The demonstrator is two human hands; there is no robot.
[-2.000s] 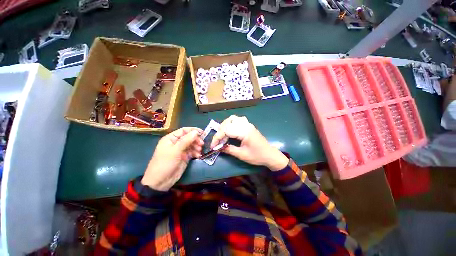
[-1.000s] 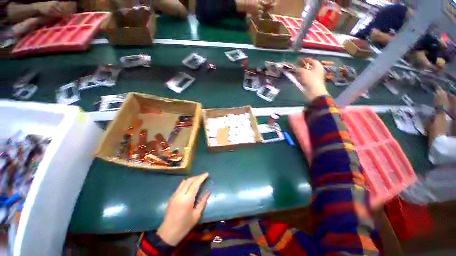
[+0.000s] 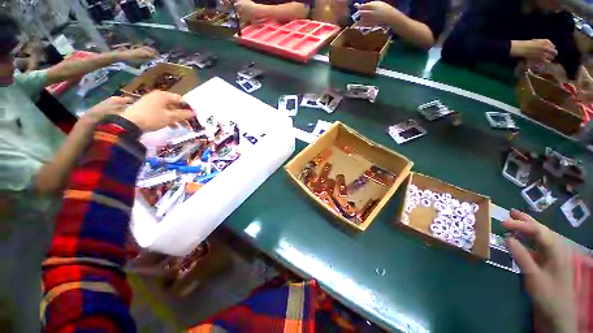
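My left hand (image 3: 159, 110) reaches over the far end of the white bin (image 3: 260, 175). A dark part lies at its fingertips; whether the fingers grip it cannot be told. The bin holds a heap of mixed subassemblies (image 3: 185, 166), copper, white and blue. My right hand (image 3: 538, 257) is at the right, blurred, fingers apart, with nothing seen in it. It is beside the smaller carton of white rings (image 3: 455, 224) and partly covers a white-framed housing (image 3: 499, 252). The larger carton (image 3: 390, 195) holds copper-brown parts (image 3: 341, 188).
White housing frames (image 3: 407, 131) lie scattered on the green belt (image 3: 364, 130) beyond the cartons. Across it are people's hands, cartons (image 3: 357, 55) and a pink tray (image 3: 289, 36). Another person's arm (image 3: 71, 140) is close at the left. A pink edge (image 3: 583, 279) shows at right.
The view has swung left. My left hand has moved from the table to the white bin. My right hand has come back from the belt to beside the smaller carton.
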